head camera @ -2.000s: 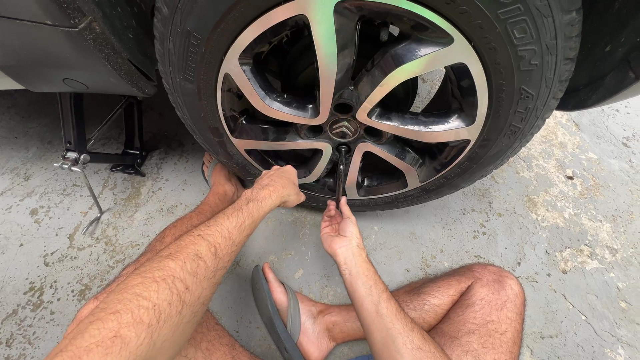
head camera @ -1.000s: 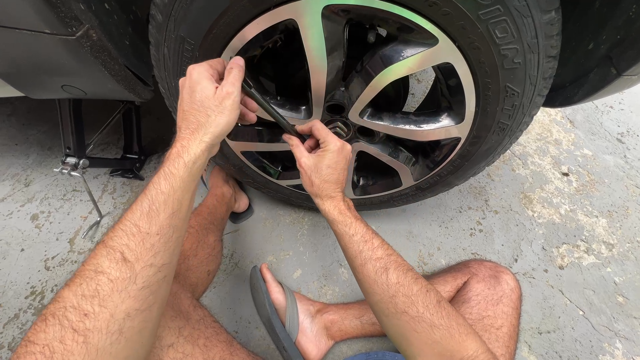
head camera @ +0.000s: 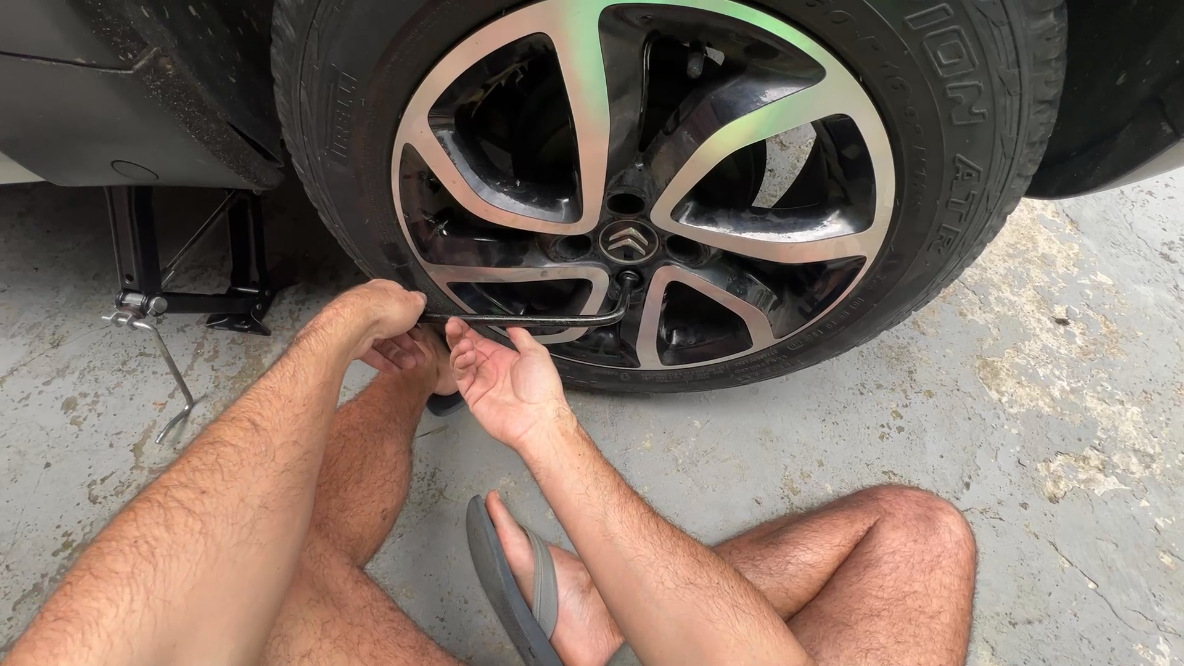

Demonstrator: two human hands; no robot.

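An L-shaped lug wrench (head camera: 555, 320) lies roughly level across the lower part of the alloy wheel (head camera: 592, 120), its bent end in the lower bolt hole under the Citroën centre cap (head camera: 629, 240). Around the wrench's free end at the left, my left hand (head camera: 384, 319) is closed. My right hand (head camera: 507, 377) is palm up just under the bar, fingertips at it beside the left hand, with the fingers partly curled. Whether the right hand bears on the bar is hard to tell. The black tyre (head camera: 962, 185) surrounds the wheel.
A black scissor jack (head camera: 190, 301) stands under the car's sill (head camera: 120, 111) at the left, with its metal crank handle (head camera: 171, 370) hanging to the floor. My bent legs and a foot in a grey flip-flop (head camera: 509, 583) are below the wheel on the worn concrete floor (head camera: 1045, 444).
A second ago both hands held the wrench slanting up in front of the wheel. Both hands are lower now, and the bar lies level with its bent end in the lower bolt hole.
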